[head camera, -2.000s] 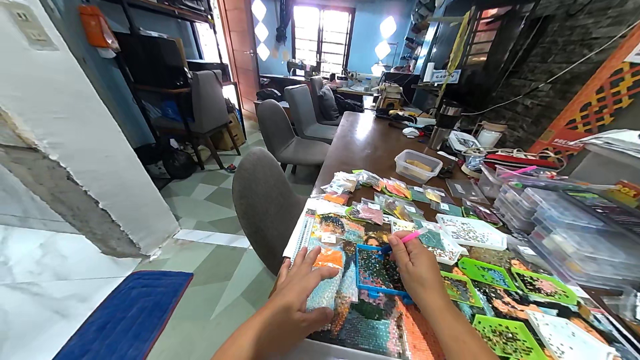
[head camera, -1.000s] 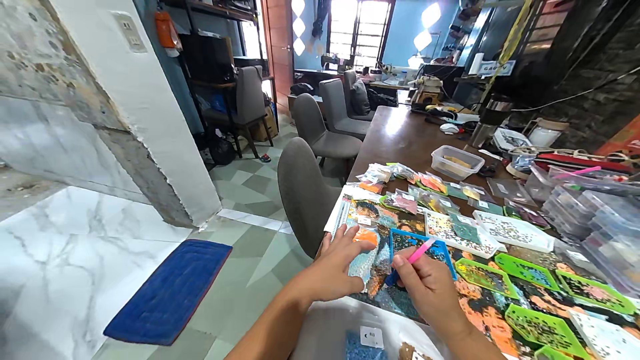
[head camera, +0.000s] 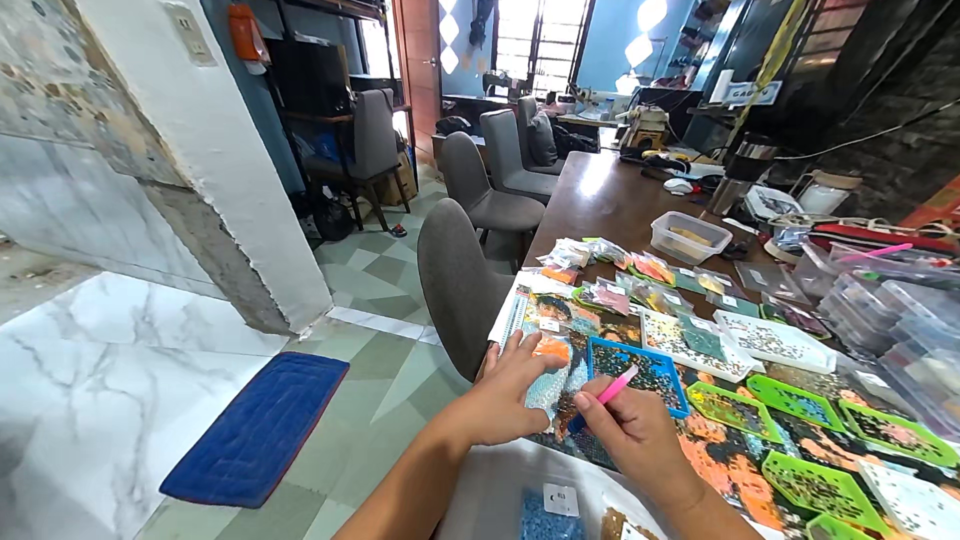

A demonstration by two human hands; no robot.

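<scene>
My right hand grips a pink diamond-painting pen, its dark blue end pointing down at the diamond-painting canvas. Spread-fingered, my left hand rests at the canvas's left part, beside a clear bag of pale beads and a small orange packet; whether it presses on the bag I cannot tell. Just beyond my right hand lies a blue tray of mixed dark beads. Green trays and white trays with beads stand on the canvas to the right.
Bead packets and a clear plastic tub are on the brown table. Stacked clear boxes stand at the right. A bag of blue beads lies near the front edge. Grey chairs line the table's left side.
From two seconds ago, my right hand has moved from the blue tray's edge to the canvas on its near side, pen still held. The view has turned left.
</scene>
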